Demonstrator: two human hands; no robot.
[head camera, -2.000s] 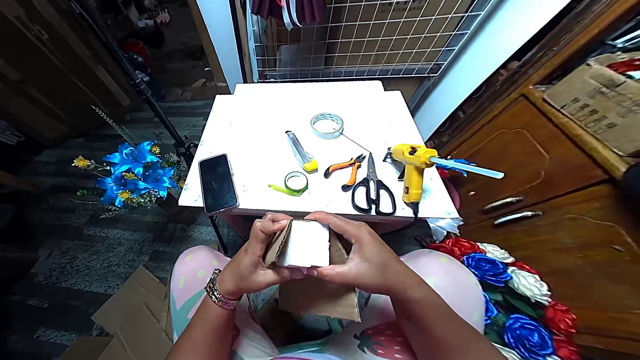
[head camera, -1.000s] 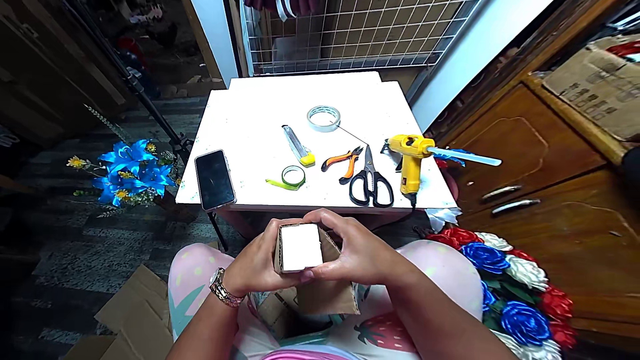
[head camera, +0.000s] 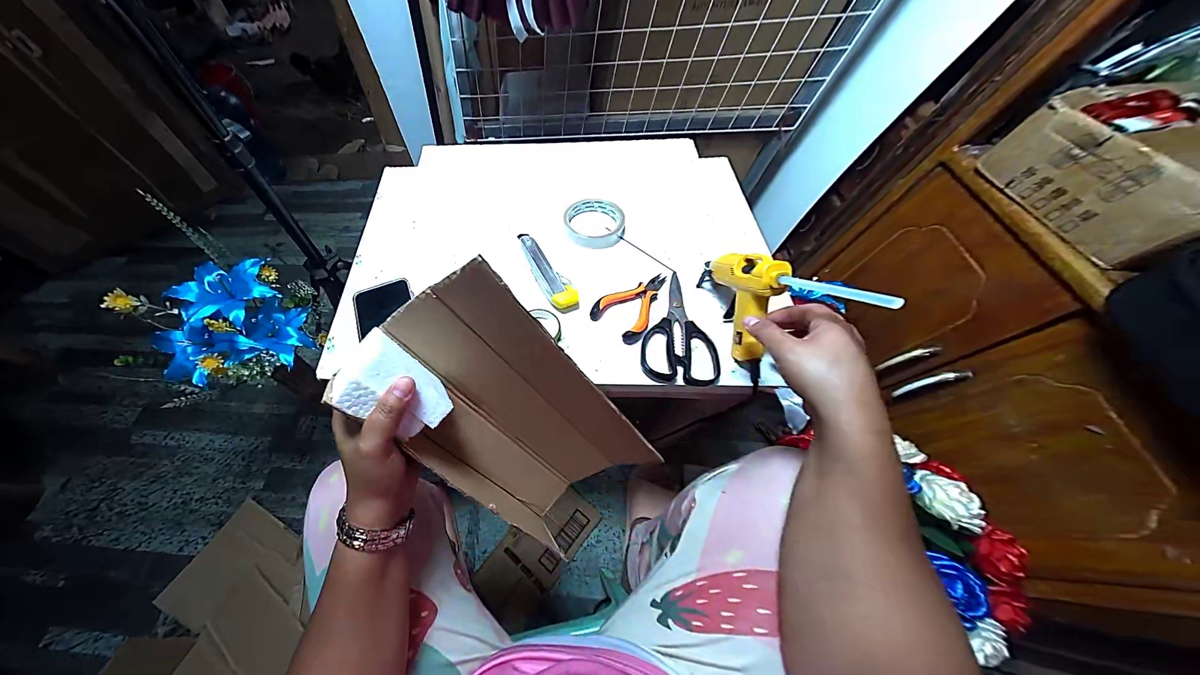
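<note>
My left hand (head camera: 380, 450) grips a white foam block (head camera: 389, 382) together with a creased cardboard sheet (head camera: 516, 375), which spreads out to the right with its fold lines showing. At the table's right front, my right hand (head camera: 816, 352) has its thumb and fingertips at the handle of a yellow hot glue gun (head camera: 750, 305); whether they close on it cannot be told. A glue stick (head camera: 844, 292) juts from the gun. Left of it lie black-handled scissors (head camera: 679, 342), orange-handled pliers (head camera: 633, 305), a yellow-ended utility knife (head camera: 548, 272) and a roll of clear tape (head camera: 594, 223).
A phone (head camera: 382, 305) and a small tape roll (head camera: 546, 323) lie partly hidden behind the cardboard on the white table (head camera: 506, 178). Blue artificial flowers (head camera: 230, 319) and a tripod (head camera: 248, 159) stand left. Artificial roses (head camera: 952, 502) and a wooden cabinet (head camera: 1031, 441) are at right; cardboard pieces (head camera: 234, 581) lie on the floor.
The cardboard, earlier held around the white block by both hands, is now unfolded. My left hand has moved left with both; my right hand has let go of them and moved to the glue gun.
</note>
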